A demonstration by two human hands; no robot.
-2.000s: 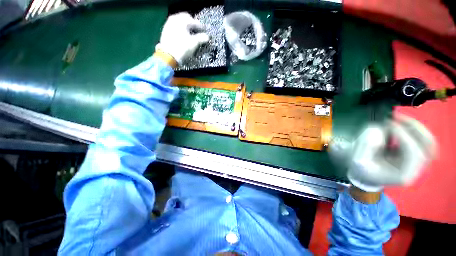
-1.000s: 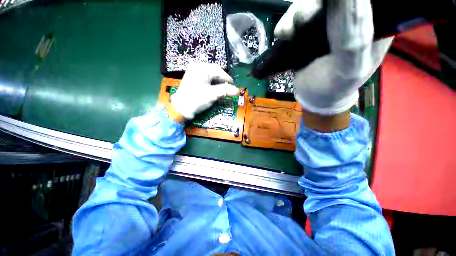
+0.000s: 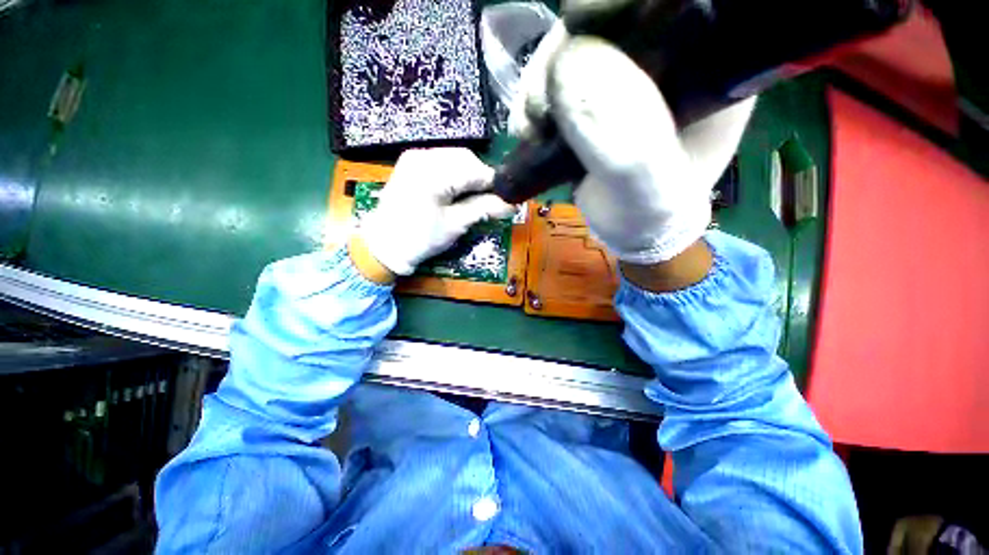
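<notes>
My right hand (image 3: 634, 152), in a white glove, grips the black power screwdriver (image 3: 705, 65). Its tip points down-left and meets the fingertips of my left hand (image 3: 423, 211) near the upper right corner of the green circuit board (image 3: 477, 260). The board lies in the left plate of the orange fixture (image 3: 456, 288). My gloved left hand covers much of the board, its thumb and fingers pinched together at the tool tip. Whether a screw is between them is hidden. The right orange plate (image 3: 569, 266) holds no board in its visible part.
A black tray of tiny silver screws (image 3: 407, 81) stands behind the fixture, with a clear plastic bag (image 3: 510, 49) beside it. The right tray is mostly hidden behind my right hand. A red mat (image 3: 900, 282) lies at right. A silver rail (image 3: 521, 379) edges the bench. A dark board rack (image 3: 108, 417) is low at left.
My left hand has moved from the screw tray to the board. My right hand has taken hold of the screwdriver and brought it left, its tip now at my left fingertips.
</notes>
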